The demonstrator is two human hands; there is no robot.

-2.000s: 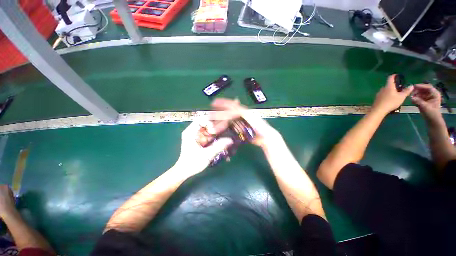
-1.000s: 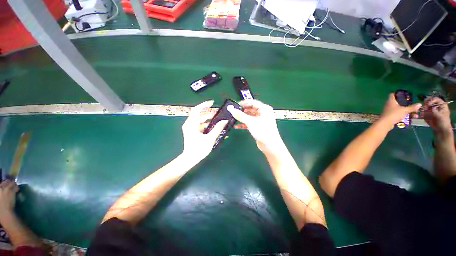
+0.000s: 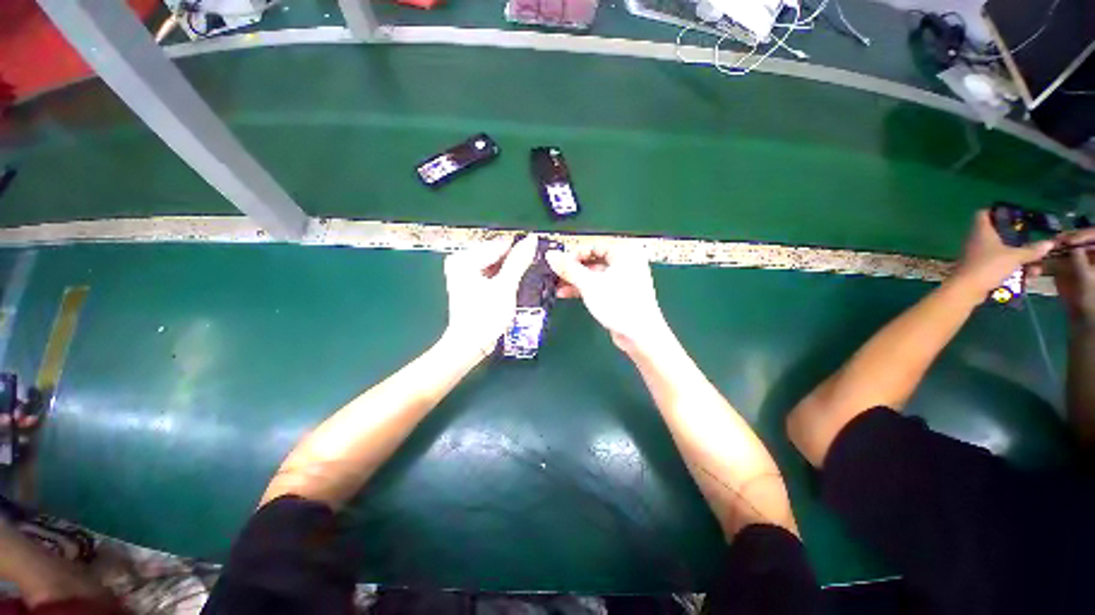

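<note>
A black bar phone [image 3: 528, 310] is held over the green bench, its pale printed patch facing up at the end nearer me. My left hand [image 3: 483, 288] grips the phone's left side, with the thumb near its far end. My right hand [image 3: 610, 286] has its fingertips at the far right end of the phone. Whether the right fingertips pinch a small part cannot be told. Two more black phones lie apart on the belt beyond, one tilted at the left [image 3: 458, 160] and one more upright [image 3: 555, 183]; both show pale patches.
A pale worn strip [image 3: 720, 254] runs between bench and belt. A grey post [image 3: 180, 120] stands at the left. At the right, another person's hands [image 3: 987, 258] hold a phone. Another person's arm is at the lower left. White cables [image 3: 769, 46] lie on the back shelf.
The held phone has turned more upright and now shows its pale patch. My hands are around its far end. The belt phones have shifted left and up in view.
</note>
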